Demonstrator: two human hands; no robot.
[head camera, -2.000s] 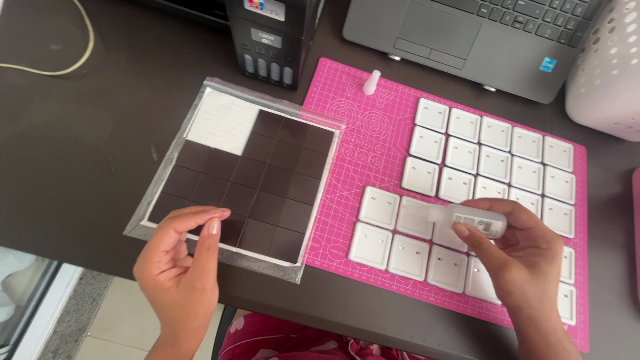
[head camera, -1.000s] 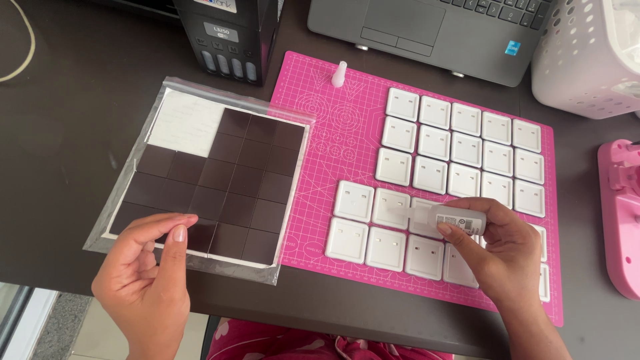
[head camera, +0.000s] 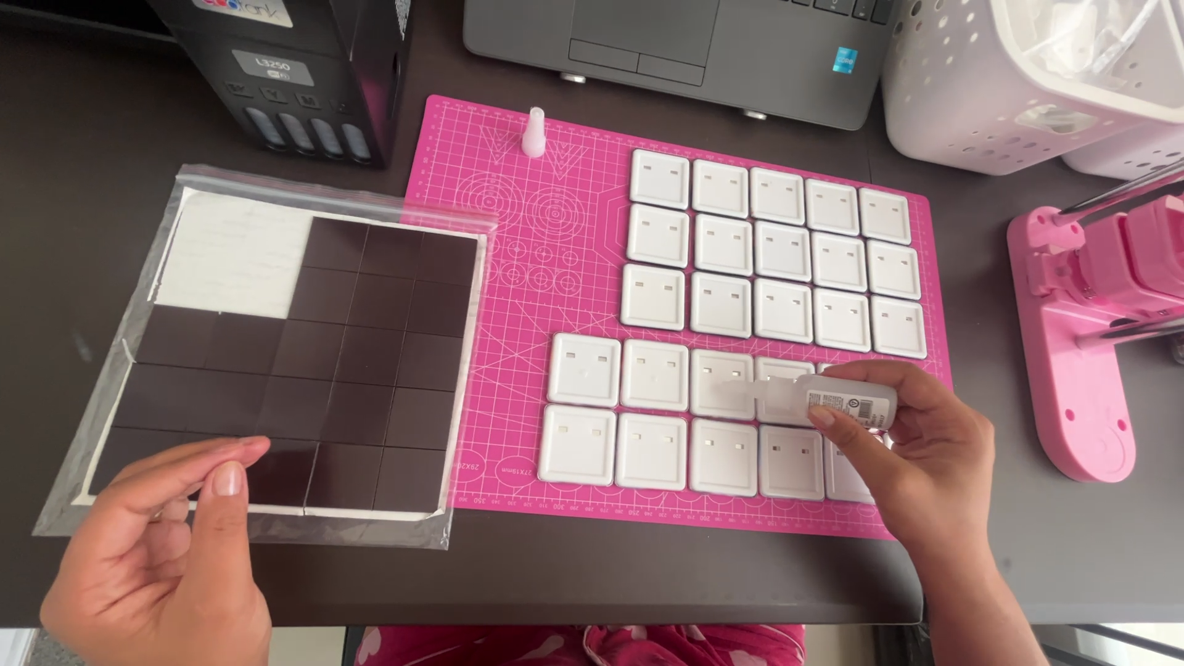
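Note:
My right hand (head camera: 911, 444) grips a small white glue bottle (head camera: 846, 404), its clear nozzle pointing left over a white square plastic piece (head camera: 721, 381) in the lower rows. Several such pieces, each with two small slots, lie in rows on a pink cutting mat (head camera: 518, 370); my right hand hides some of them. My left hand (head camera: 171, 555) hovers at the lower left with thumb near the forefinger; whether something thin is between them, I cannot tell. Beneath it, dark square sheets (head camera: 370, 351) lie on a white backing (head camera: 231, 250) on a clear plastic bag (head camera: 450, 518). A translucent cap (head camera: 534, 134) stands on the mat.
At the back are a black printer (head camera: 296, 83) and a grey laptop (head camera: 675, 55). A white perforated basket (head camera: 943, 102) stands back right, with a pink hand-press-like tool (head camera: 1073, 370) in front of it. The dark table (head camera: 601, 578) has its front edge near my body.
The bottle in my right hand has moved right relative to the white pieces, from the second to the third piece of that row. The view has shifted right.

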